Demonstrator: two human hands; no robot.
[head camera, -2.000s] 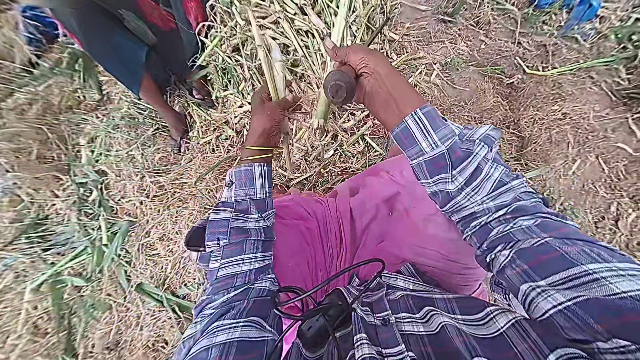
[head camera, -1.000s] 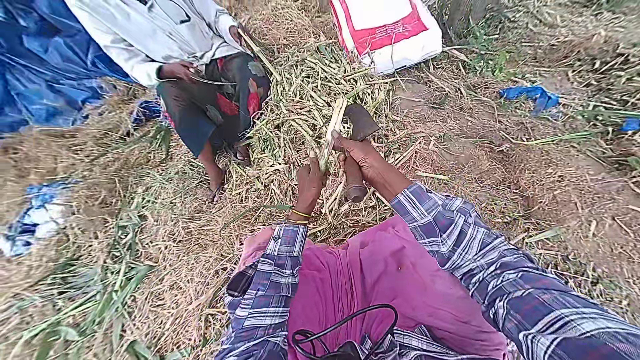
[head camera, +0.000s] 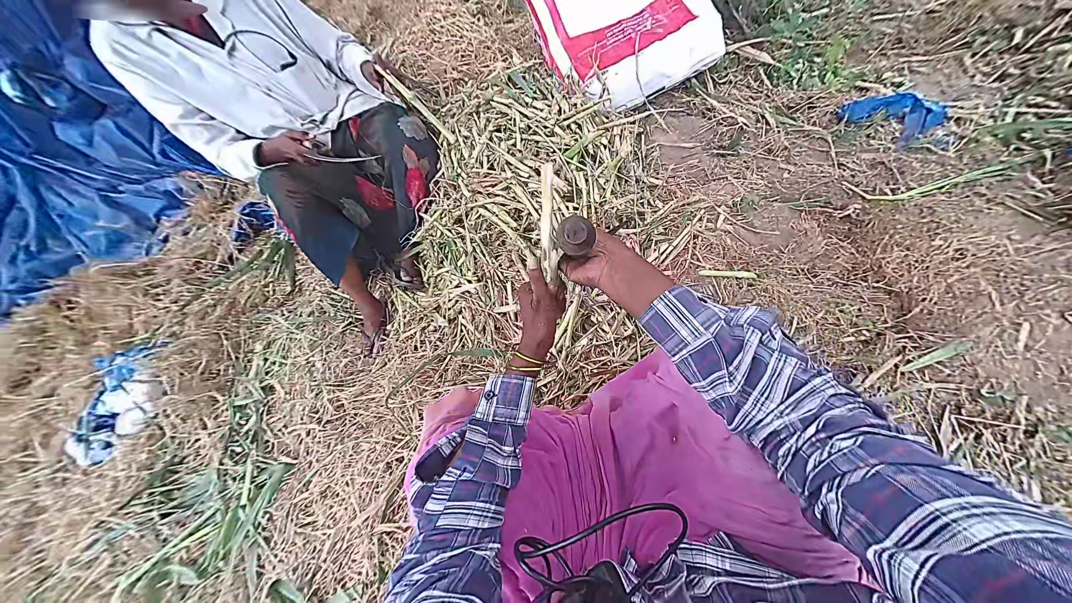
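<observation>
Pale plant stalks (head camera: 547, 209) stand up from my left hand (head camera: 540, 311), whose fingers are closed round their lower part. My right hand (head camera: 593, 261) is shut on the round wooden handle (head camera: 576, 236) of a tool, its butt end facing the camera; the tool's head is hidden. Both hands are close together, the handle just right of the stalks. Behind and beneath them spreads a heap of cut stalk pieces (head camera: 502, 159).
A person in a white shirt (head camera: 226, 84) sits at upper left, holding a thin curved blade (head camera: 343, 157) and a stalk. Beyond lies a blue tarpaulin (head camera: 75, 167). A white and red sack (head camera: 636, 50) is at the top; blue scraps (head camera: 896, 109) lie right. Black cable (head camera: 603, 528) crosses my lap.
The tool's handle, pointing down toward my lap one second ago with its metal head showing, now has its butt end turned up to the camera. The view has shifted since two seconds ago.
</observation>
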